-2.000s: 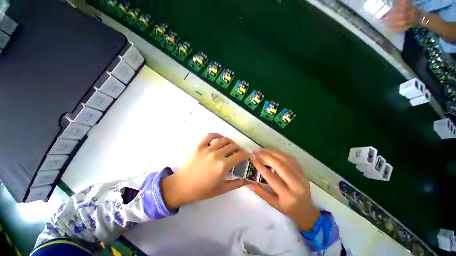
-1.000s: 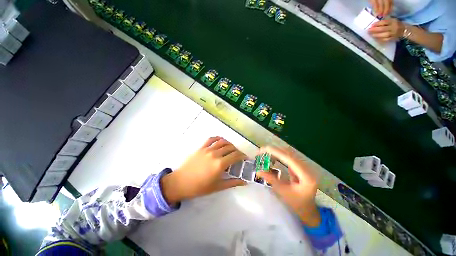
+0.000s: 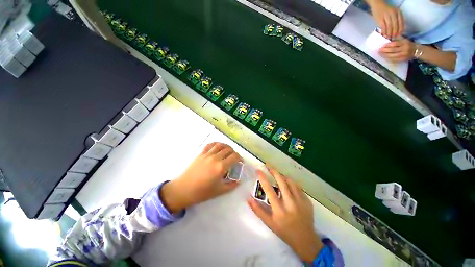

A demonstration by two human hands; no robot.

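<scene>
My left hand (image 3: 205,172) is around an empty white housing (image 3: 236,171) with a grey inside, on the white bench. My right hand (image 3: 284,211) lies over a pair of white housings (image 3: 260,191) to the right, fingers on their top and side. The left one of that pair is dark inside with yellow bits. A gap of bare bench separates the two hands. Green circuit boards (image 3: 242,109) with yellow and blue parts lie in a long row along the near belt edge.
White housings line the edge of a black tray (image 3: 67,78) at left. More housings (image 3: 396,197) stand on the green belt (image 3: 333,125) at right. Across the belt, a person's hands (image 3: 393,36) hold a white block beside heaped boards.
The green board my right hand held is no longer seen in the fingers. My hands have moved apart, and the housings they were around are now separated. The view has shifted slightly.
</scene>
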